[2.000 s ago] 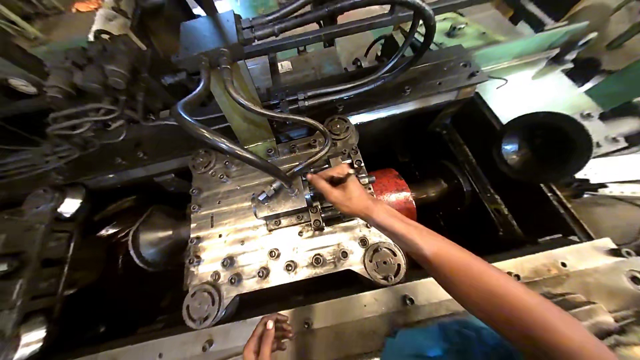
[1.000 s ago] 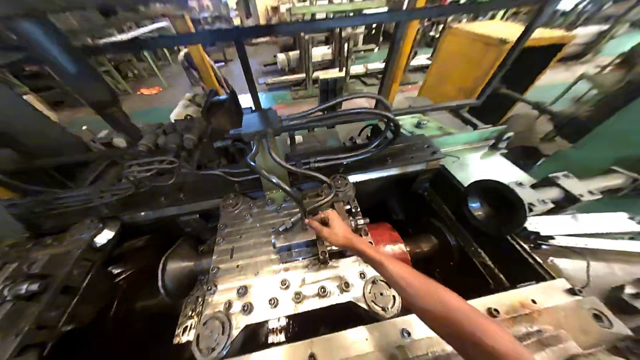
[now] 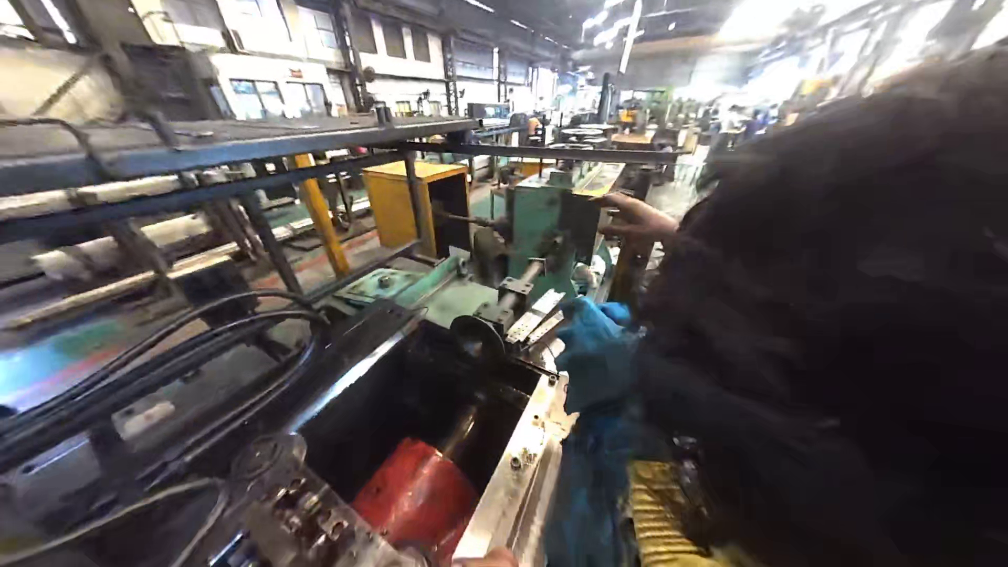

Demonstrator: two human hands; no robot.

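At the bottom edge, a few blurred fingers of one bare hand touch the end of the pale metal rail; which of my hands it is cannot be told, and the rest is cut off. Left of the rail lies a red cylinder on a shaft inside the dark machine bed. The steel plate with bolts and fittings shows at the lower left. Beyond, a co-worker's hand, fingers spread, is raised beside a green machine housing; its arm is hidden behind dark hair.
A person's dark head fills the right side, close by, with blue cloth and a yellow ribbed item beside it. Black hoses curve at left. A yellow cabinet and blue metal frame stand beyond.
The view has swung up and to the right. The arm that reached to the fittings on the plate is no longer seen there. A dark head has come into view at right.
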